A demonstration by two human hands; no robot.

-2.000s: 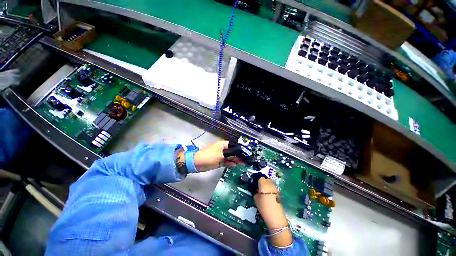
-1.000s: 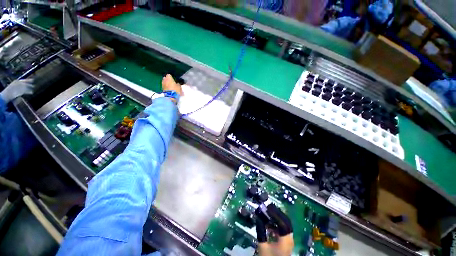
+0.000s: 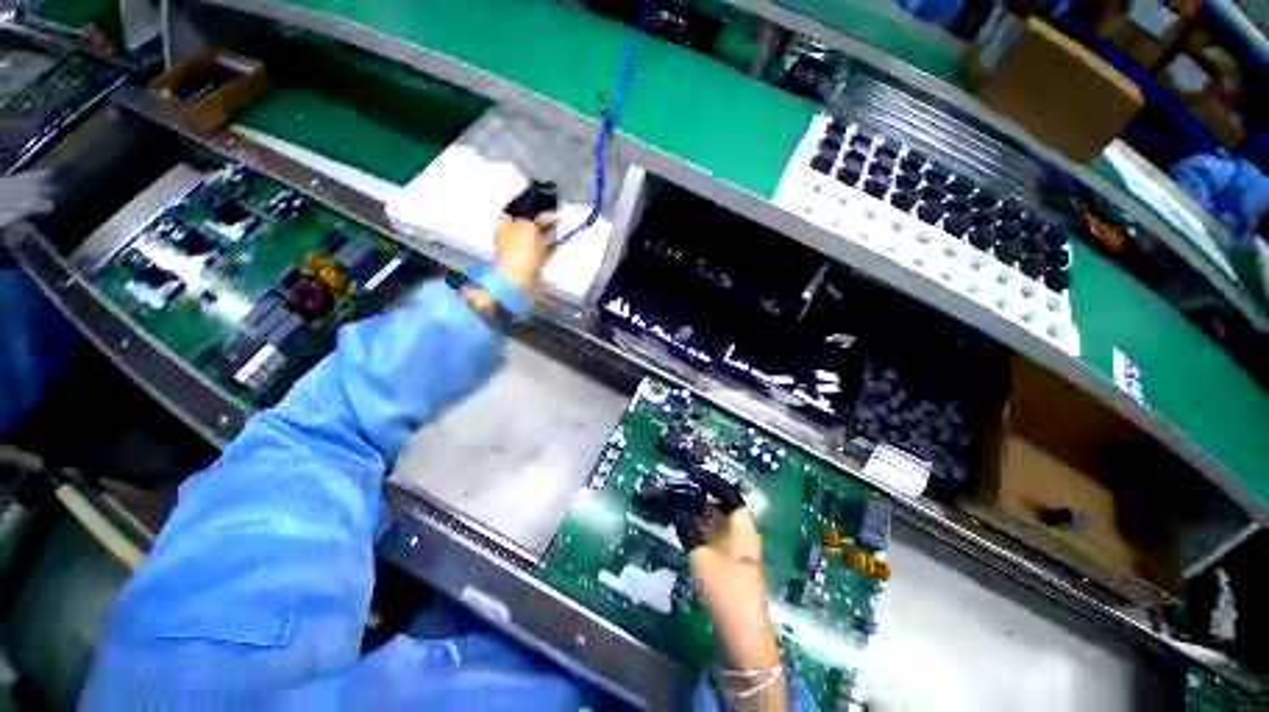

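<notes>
The green circuit board (image 3: 759,612) lies on the track at centre right. Several upright black cylinders (image 3: 685,442) stand on its upper left part. My left hand (image 3: 526,230), with black finger cots, is raised over the near edge of the white tray (image 3: 439,188). Its fingers are closed around what looks like a black cylinder, hard to tell from the cots. My right hand (image 3: 717,522), also in black cots, is on the board with its fingers among the cylinders. Its fingertips blend with the black parts, so its grip cannot be told.
A second board (image 3: 230,299) lies on the track at left. A black parts bin (image 3: 724,313) and a brown box (image 3: 1065,466) are behind my board. A white tray of black cylinders (image 3: 932,209) stands on the green shelf. A coiled blue cord (image 3: 617,111) hangs near my left hand.
My left hand went from the board to the white tray and has now drawn back towards me. The lone black cylinder seen earlier on that tray is gone. My right hand stays at the board.
</notes>
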